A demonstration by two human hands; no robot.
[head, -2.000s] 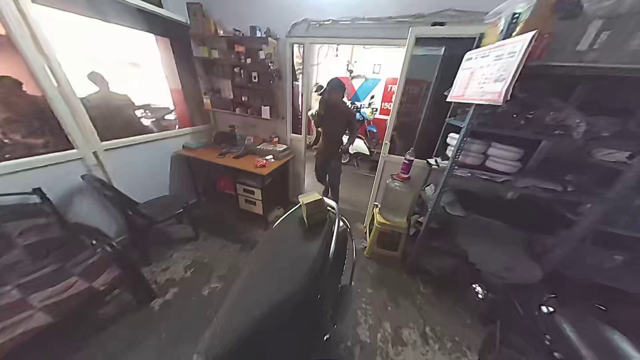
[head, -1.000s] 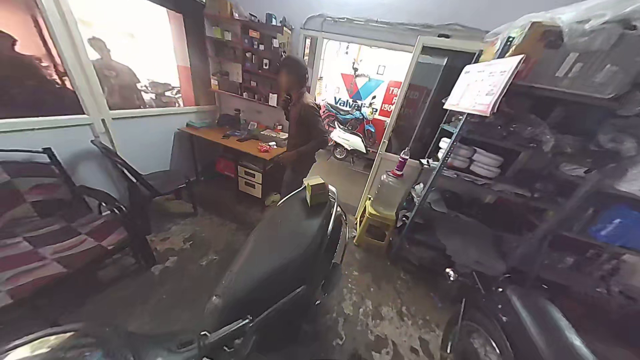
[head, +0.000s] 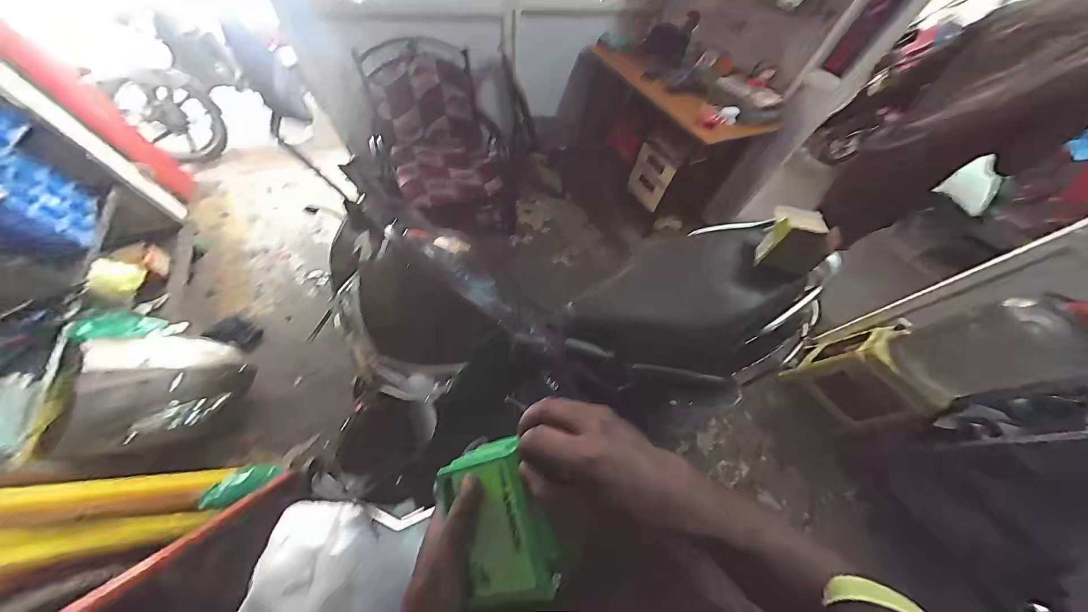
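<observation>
A green box (head: 501,535) bearing writing is held low in front of me. My left hand (head: 446,552) grips its left side, thumb across the front face. At the box's top right corner is my right hand (head: 569,446), fingers curled against the edge; whether they pinch part of it, I cannot tell. A yellow-green band circles my right wrist. Beyond my hands stands a scooter, its dark seat (head: 671,280) to the right. A small yellow-green carton (head: 792,240) rests on the rear of the seat.
A checkered chair (head: 438,127) and an orange-topped desk (head: 629,72) stand behind the scooter. At right is a yellow stool (head: 867,382); at lower left, an orange-rimmed container (head: 187,544) beside yellow items and a white bag (head: 319,552). Blurred dark shapes fill the upper right.
Both hands have come into view with the green box, none of which shows in the earlier frames. The view has swung strongly toward the scooter's front and downward. The person by the desk is not discernible now.
</observation>
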